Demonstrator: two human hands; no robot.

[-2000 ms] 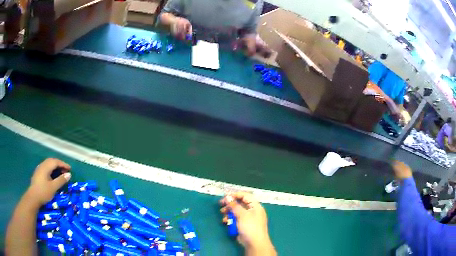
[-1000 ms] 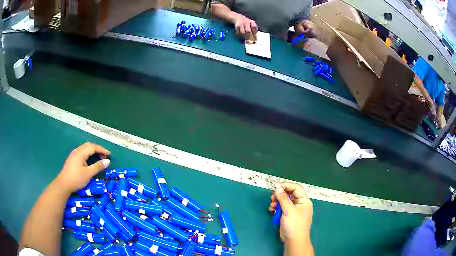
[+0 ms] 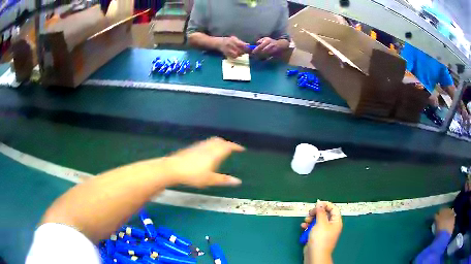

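A white housing (image 3: 304, 159) with a pale flat arm sticking out to its right lies on the dark green conveyor belt (image 3: 248, 180). My left hand (image 3: 201, 164) is stretched over the belt to the left of the housing, fingers apart and empty, not touching it. My right hand (image 3: 325, 224) is above the near bench beside the metal rail, closed on a blue battery pack (image 3: 308, 232); its leads are hidden by the fingers. A heap of blue battery packs (image 3: 155, 247) lies on the bench, partly hidden behind my left forearm.
A pale edge rail (image 3: 258, 207) divides bench and belt. Across the belt, a person's hands hold a blue cell above a cream pad (image 3: 236, 72). Small blue heaps (image 3: 173, 66) and open brown cartons (image 3: 356, 72) stand there. Another worker's hand (image 3: 444, 220) shows at the right edge.
My left hand has moved from the battery heap out over the belt. The white housing shows further left in the view. My right hand still holds its blue battery pack.
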